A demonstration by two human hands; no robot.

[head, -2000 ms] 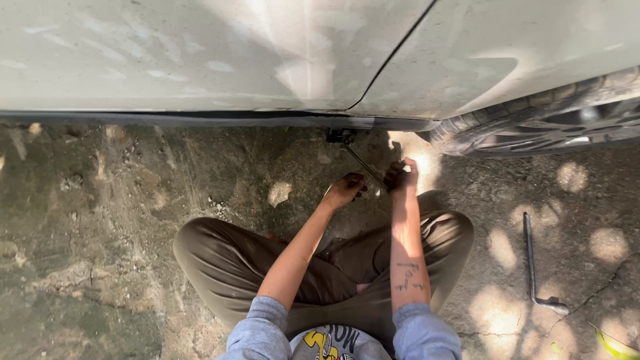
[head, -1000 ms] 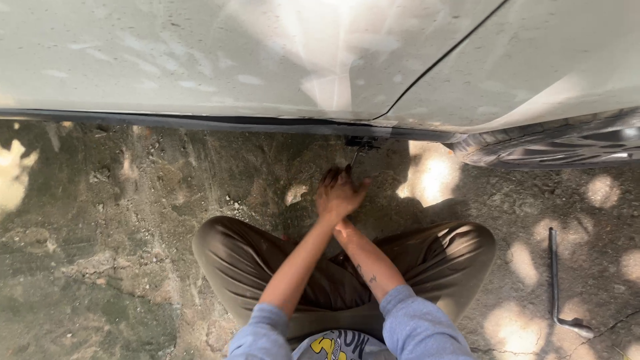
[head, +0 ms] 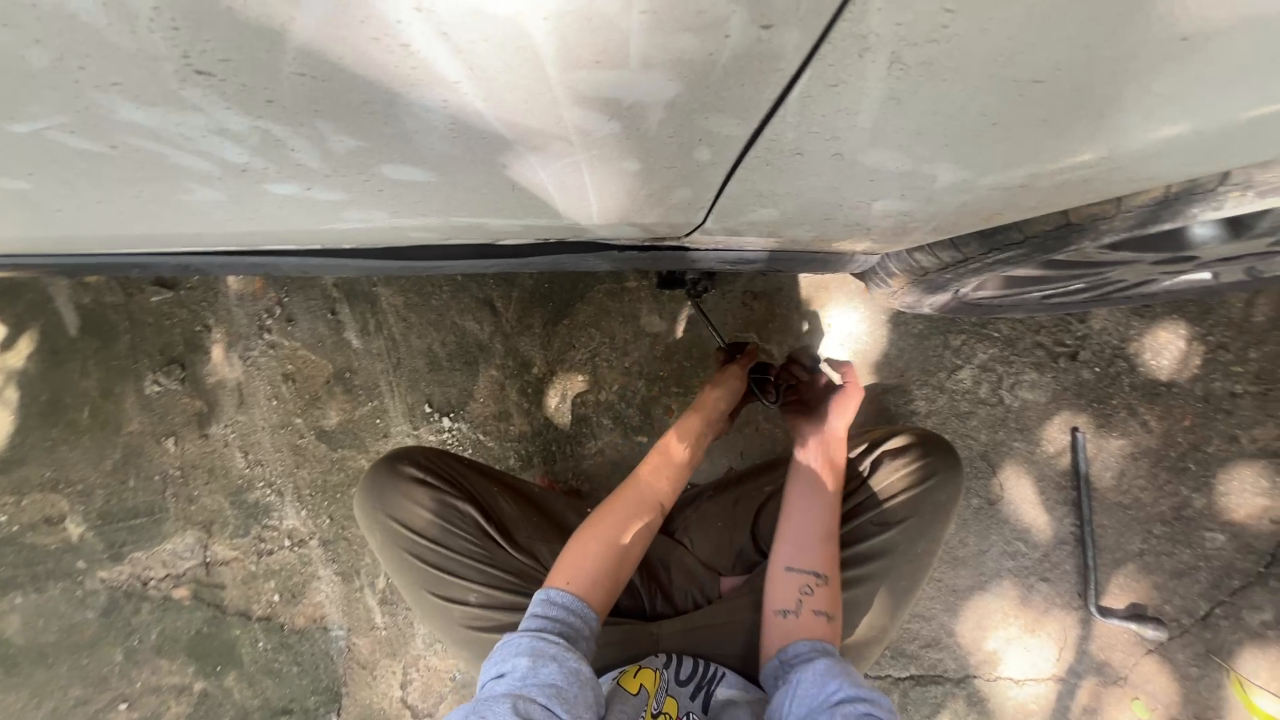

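A thin metal crank rod (head: pixel 708 322) runs from a dark car jack (head: pixel 686 284), partly hidden under the car's sill, toward me and ends in a bent loop. My left hand (head: pixel 735 380) is closed around the rod just before that loop. To its right, my right hand (head: pixel 822 395) is at the looped end, its fingers curled and shaded; whether they grip the metal is hard to see. The jack's lower part is too dark to make out.
The pale car door (head: pixel 450 130) and dark sill (head: pixel 400 262) span the front. A wheel (head: pixel 1110 262) stands at the right. An L-shaped lug wrench (head: pixel 1086 530) lies on the cracked concrete right of my knee. My crossed legs (head: pixel 440 540) are close below my hands.
My hands were crossed close together at the rod one second ago; now they are side by side, the right one farther right. The rod's near end has swung to the right.
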